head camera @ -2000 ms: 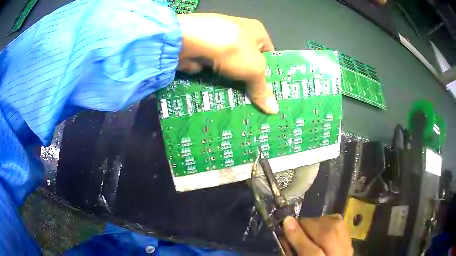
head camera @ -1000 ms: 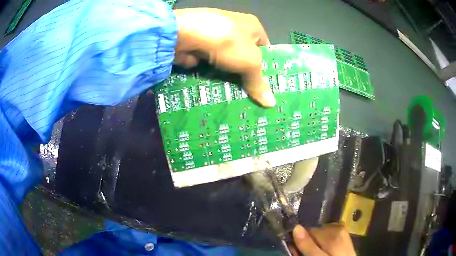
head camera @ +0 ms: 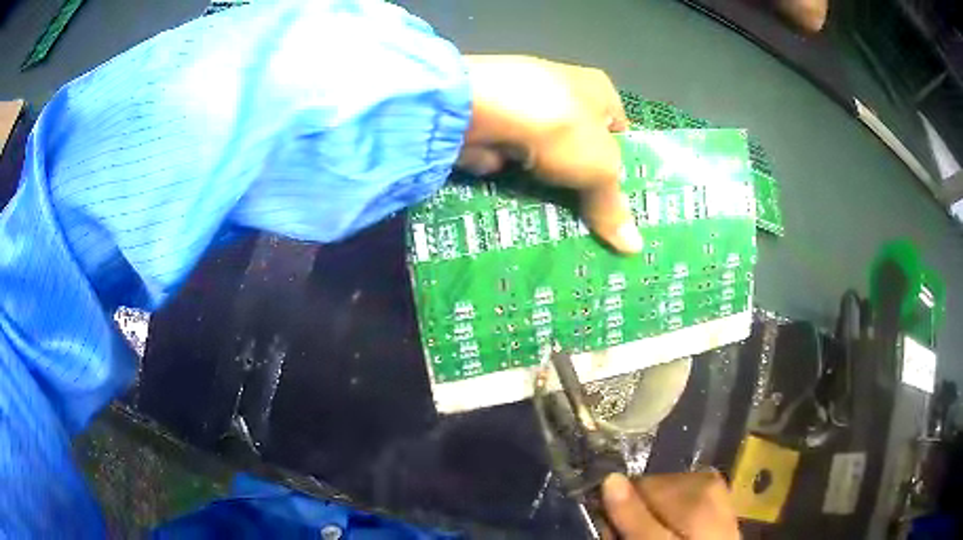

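My left hand (head camera: 560, 137) grips a green circuit board panel (head camera: 591, 274) from its top edge, thumb on its face. A pale backing board (head camera: 486, 391) shows along the panel's lower edge. My right hand (head camera: 671, 506), cut off by the bottom edge, holds a dark soldering iron (head camera: 576, 406) with a thin curved tube beside it. The tip is at the panel's lower edge; contact cannot be told. A round pale cup (head camera: 663, 396) with small silvery pieces is partly hidden under the panel and behind the iron.
Other green panels lie on the conveyor belt (head camera: 813, 211), one (head camera: 769, 200) behind the held panel. A yellow sponge (head camera: 762, 480) with a dark hole, black cables and a dark box with a green disc (head camera: 898, 276) are at right. Part of another person's hand shows at the top right.
The held panel and my left hand have moved right in view. The iron drew down off the panel, then came back up to its lower edge, further left along the panel.
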